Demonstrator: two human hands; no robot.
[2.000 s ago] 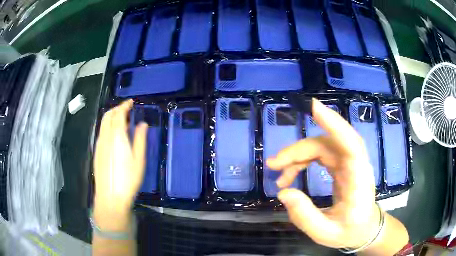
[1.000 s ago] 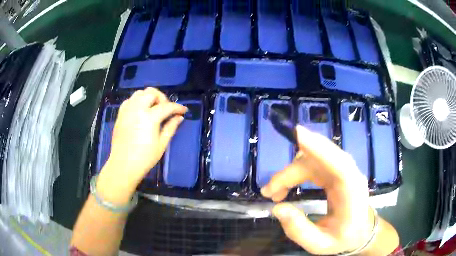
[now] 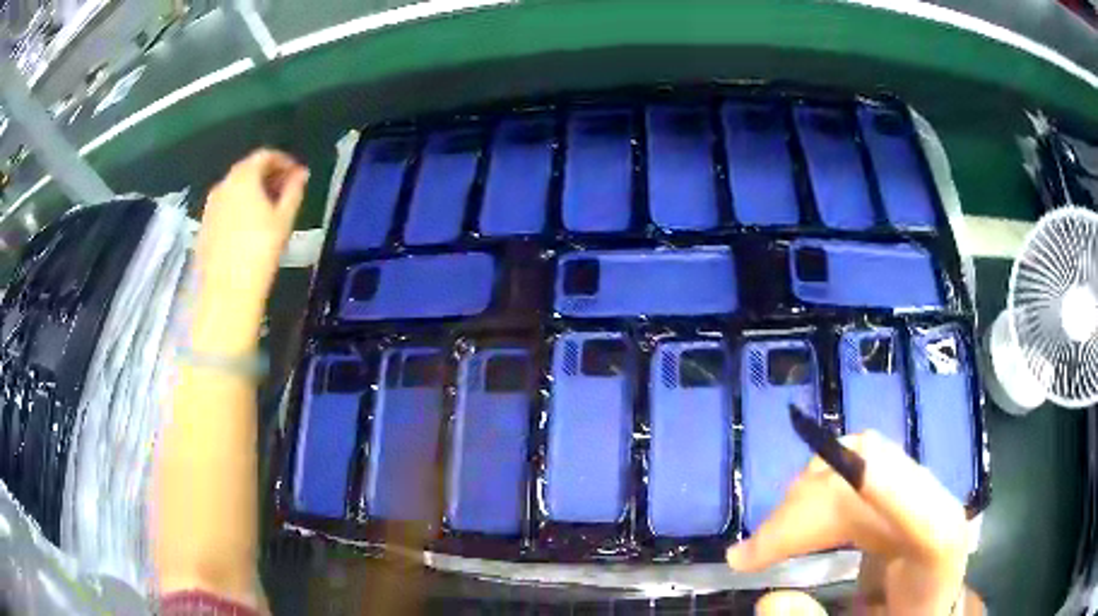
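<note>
A large glossy black tray (image 3: 525,284) holds rows of blue phone cases (image 3: 589,445), with a sideways row across the middle. Each case in the near row shows a camera area at its far end. My right hand (image 3: 869,511) is over the tray's near right corner, holding a slim black pointed tool (image 3: 827,446) whose tip points at a near-row case. My left hand (image 3: 249,199) is raised beyond the tray's far left side, fingers curled and tips close together; whether it holds anything small is hidden. A faint brownish blur lies over the near left cases.
A white fan (image 3: 1060,307) stands right of the tray. At left are stacked whitish sheets (image 3: 127,397) beside black trays (image 3: 54,301). More dark trays show at the far right edge. A white-edged green strip (image 3: 397,60) runs along the back.
My left hand has moved from over the near left cases to the far left, off the tray. My right hand has shifted right and lower, still with the black tool. The view has tilted up.
</note>
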